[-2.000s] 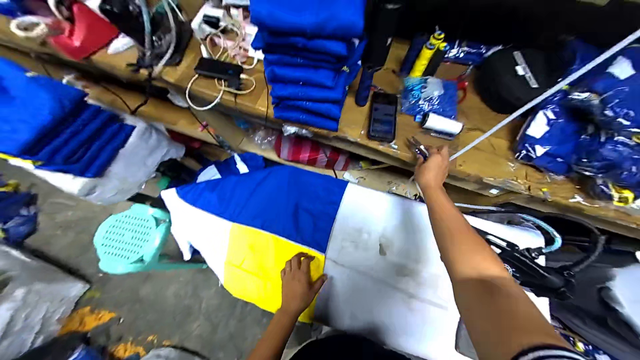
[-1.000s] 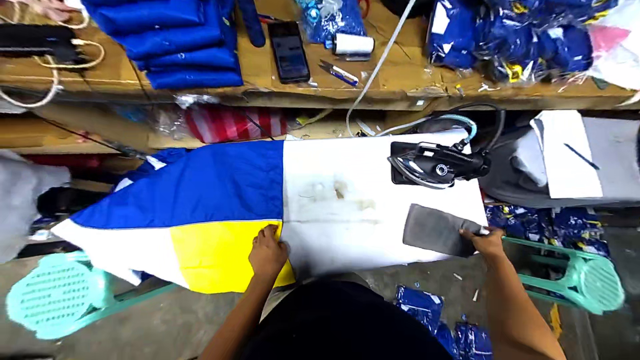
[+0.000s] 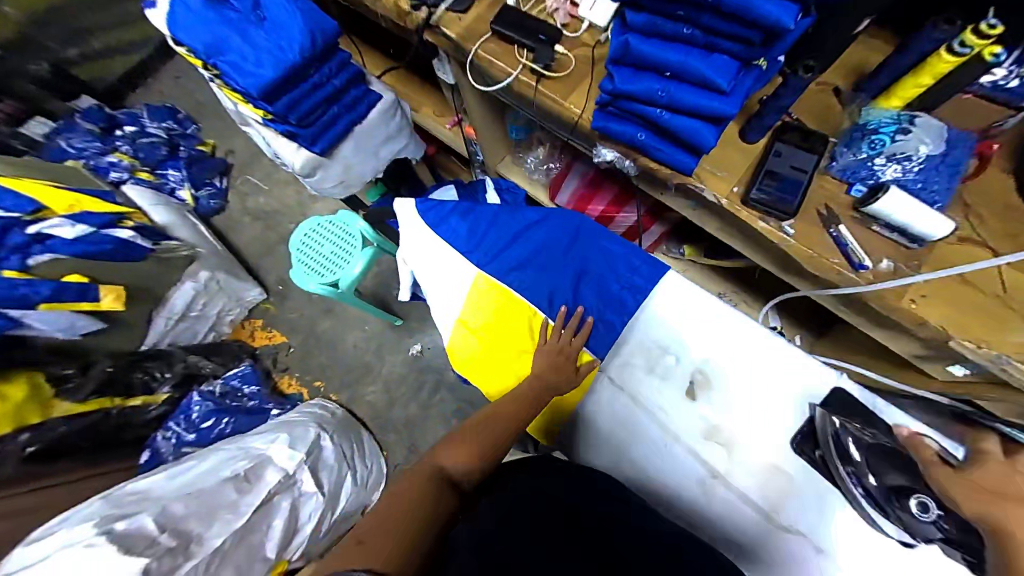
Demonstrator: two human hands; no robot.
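Note:
A blue, yellow and white garment (image 3: 552, 256) lies spread over the left end of a white-covered ironing board (image 3: 688, 424). My left hand (image 3: 562, 356) rests flat on it with fingers apart, at the border of the yellow and blue panels. At the right of the board my right hand (image 3: 964, 472) is closed on the handle of a black clothes iron (image 3: 888, 480), partly cut off by the frame edge. Under the iron's tip shows a dark flat pad (image 3: 808, 440). Brown stains mark the white cover between the hands.
Along the far side runs a wooden workbench (image 3: 864, 320) with folded blue garments (image 3: 672, 80), a phone (image 3: 786, 170), thread snips (image 3: 845, 238) and a white thread roll (image 3: 906, 214). A hose crosses its edge. A teal plastic stool (image 3: 328, 250) and wrapped bundles (image 3: 272, 496) stand left.
My right hand has gone from the dark pad to the iron's handle; two seconds ago it was at the snips on the bench. My left hand stays on the garment. The view has swung left.

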